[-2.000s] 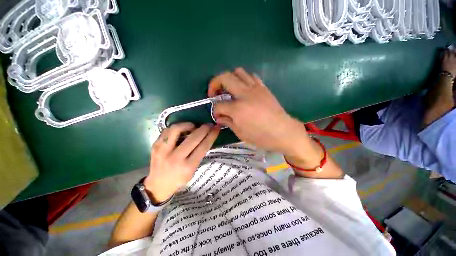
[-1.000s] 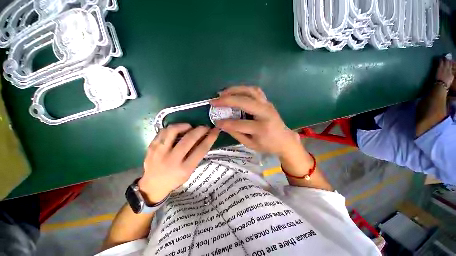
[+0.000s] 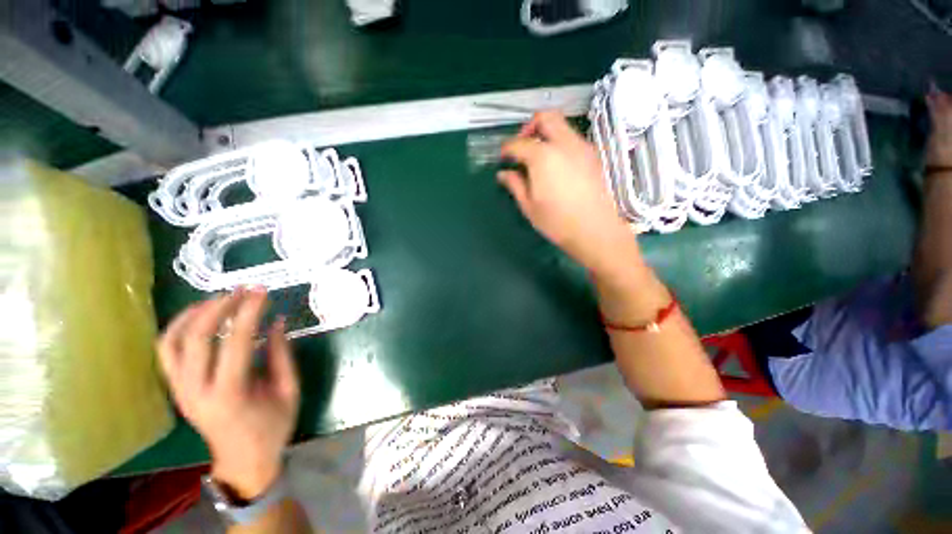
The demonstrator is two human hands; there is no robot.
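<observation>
White oval plastic frames with round discs lie in overlapping stacks at left, with a single frame in front of them. My left hand is blurred, fingers spread over that single frame's loop end, which it partly hides; no grip shows. My right hand is at the bench's far side, fingers curled beside a small pile of thin clear pins. Fine straight lines show near its fingertips against the rail; whether it holds a pin is unclear. A dense row of white frames stands right of this hand.
A large yellow plastic-wrapped block lies at the left edge. A pale metal rail and a grey post border the far side. Beyond are single white pieces. At right are a person's arm and blue sleeve.
The frame held in both hands is no longer in them. My left hand has moved left to the single frame, my right hand forward to the pins. The view has shifted, showing the rail, post and pins.
</observation>
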